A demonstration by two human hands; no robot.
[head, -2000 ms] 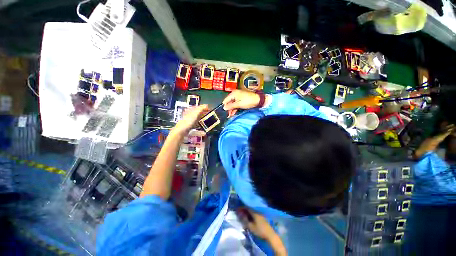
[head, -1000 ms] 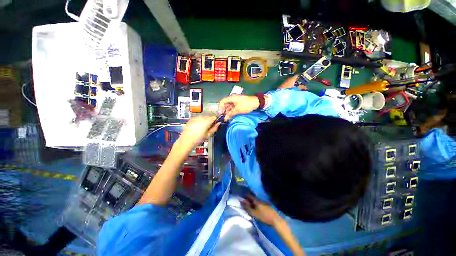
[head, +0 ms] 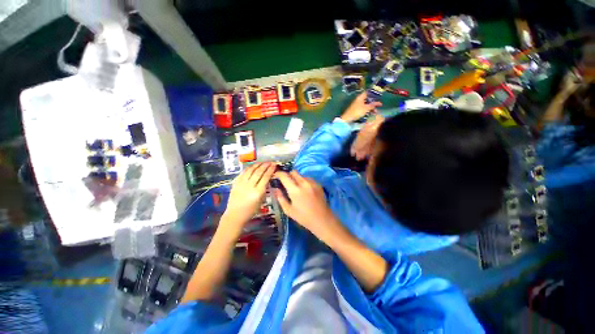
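A small dark part (head: pixel 279 185), perhaps a phone unit, is between my two hands at the bench's front edge, mostly hidden by fingers. My left hand (head: pixel 250 187) holds its left side with the fingertips. My right hand (head: pixel 303 197) grips its right side, thumb along it. A phone with a red-orange body (head: pixel 246 145) and a pale phone-sized part (head: pixel 231 158) lie just beyond my left hand. A white card-like piece (head: pixel 294 129) lies beyond my right hand.
Red and orange phones (head: pixel 254 103) stand in a row near a tape roll (head: pixel 313 93). A white box (head: pixel 59 163) is left, beside a blue bin (head: pixel 189 117). A person in blue leans in at right, hands (head: pixel 360 109) at a phone. Stacked trays (head: pixel 160 277) are low left.
My right hand has risen from my lap to the dark part. The neighbour's hand has left my left hand and moved right to another phone. The view has shifted.
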